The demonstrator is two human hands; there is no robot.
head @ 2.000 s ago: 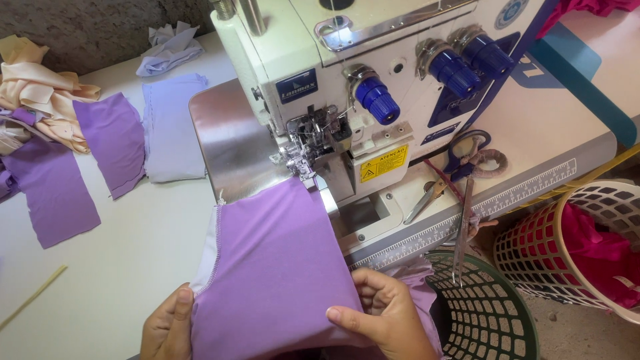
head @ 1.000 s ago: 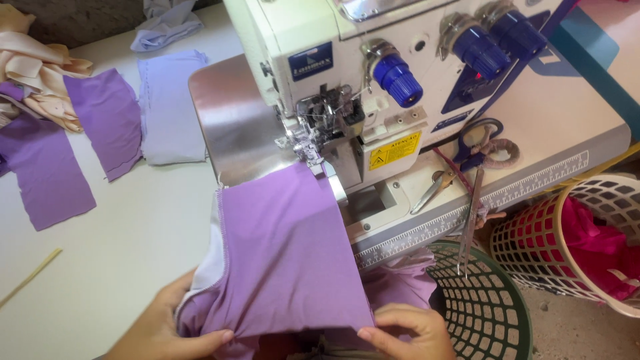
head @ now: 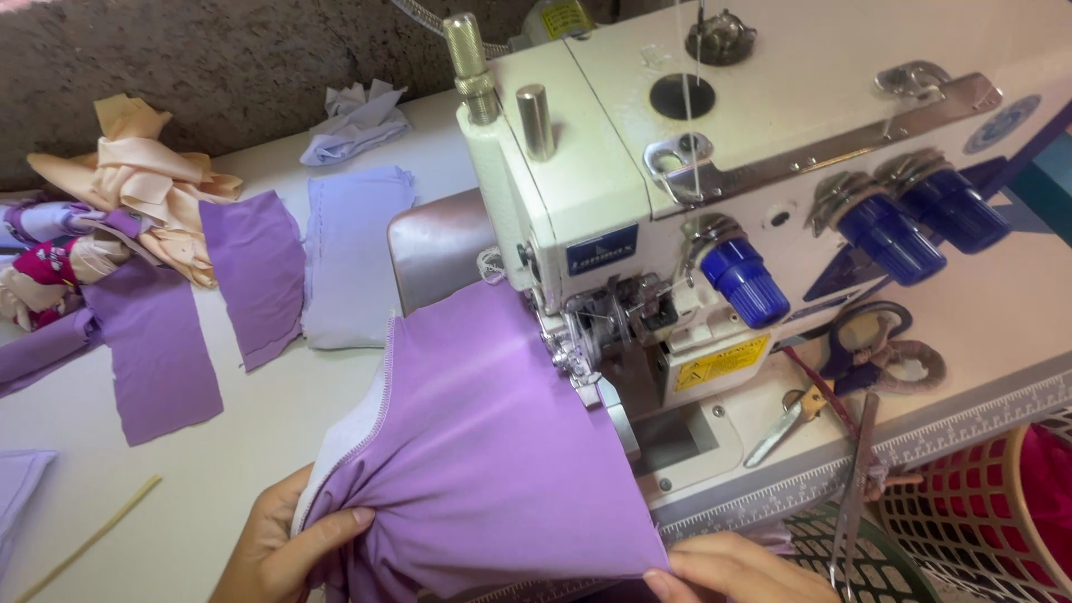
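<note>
A purple fabric piece [head: 502, 435] lies under the presser foot [head: 582, 377] of a white overlock sewing machine [head: 578, 167] with blue tension knobs. An overlocked seam joins it to pale fabric [head: 347, 435] along its left edge. My left hand [head: 293, 536] pinches the bunched purple fabric and the pale edge at the lower left. At the lower right, my right hand [head: 729, 569] grips the fabric's corner between thumb and fingers. Part of the fabric's right edge runs alongside the foot.
Purple pieces [head: 163, 352], folded pale-blue fabric [head: 356, 260] and peach scraps [head: 151, 176] lie on the left. Scissors [head: 871, 347] and a small cutting tool [head: 787, 419] rest right of the needle area. A green basket [head: 863, 553] and a cream basket [head: 955, 511] stand below the table's ruler edge.
More of the purple fabric now lies past the presser foot, behind the needle area. Both hands still hold the fabric; the left has gathered it into folds. The view has shifted.
</note>
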